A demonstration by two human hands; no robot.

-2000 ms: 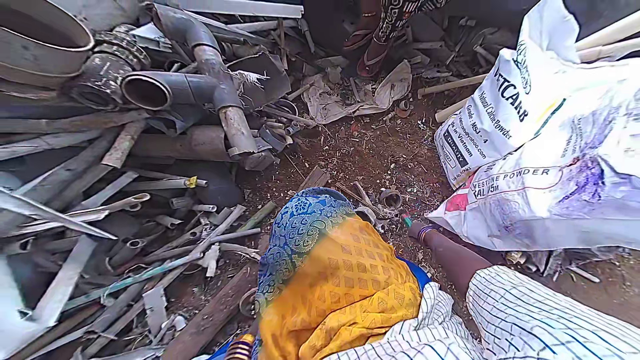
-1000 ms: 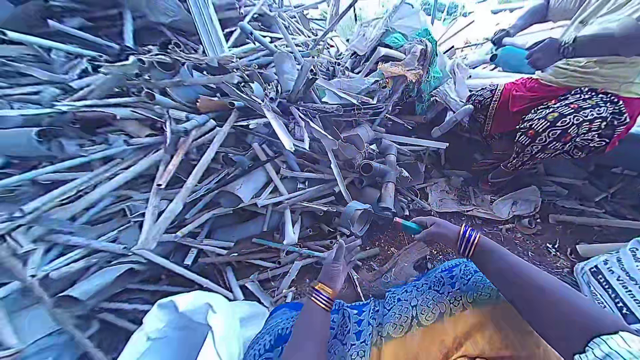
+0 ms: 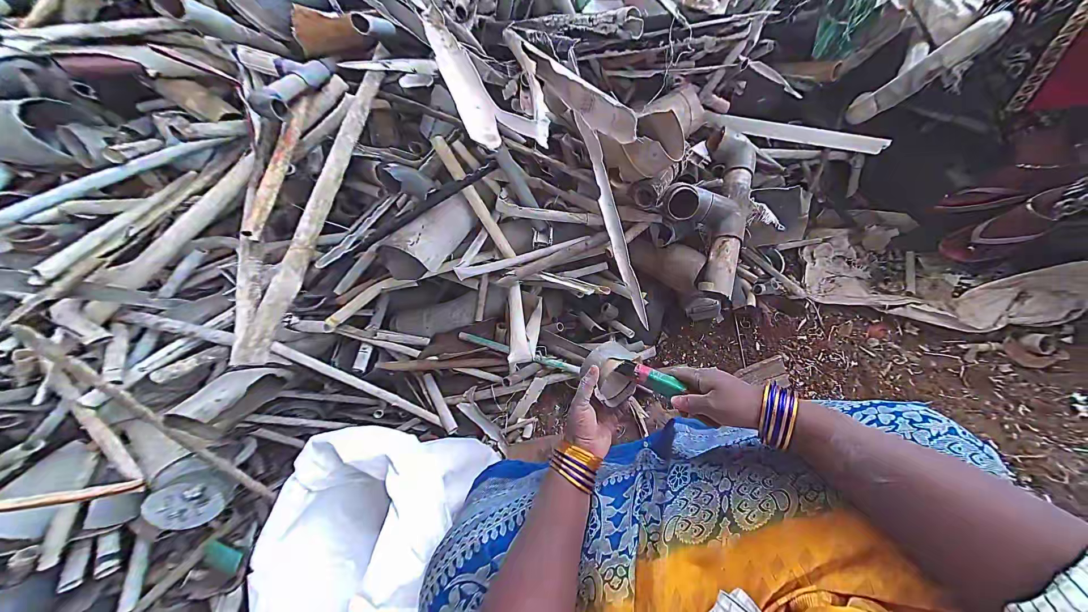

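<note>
My left hand holds a short grey plastic pipe piece just in front of my lap. To its right, my right hand is closed around the green and red handle of a hand tool. The tool's dark end meets the pipe piece's right side; its exact shape is too small to tell. Both hands are over the near edge of a heap of scrap pipes. A grey pipe tee fitting lies in the heap beyond my hands.
Scrap plastic pipes fill the left and far side. A white sack lies left of my lap. A crumpled brown sheet is on the soil at right, near another person's sandalled feet. A long white strip sticks out of the heap.
The view has swung a lot. Two seconds ago my right hand was low near the ground by the white sacks; now both hands are together at the pipe piece, which was also there one second ago.
</note>
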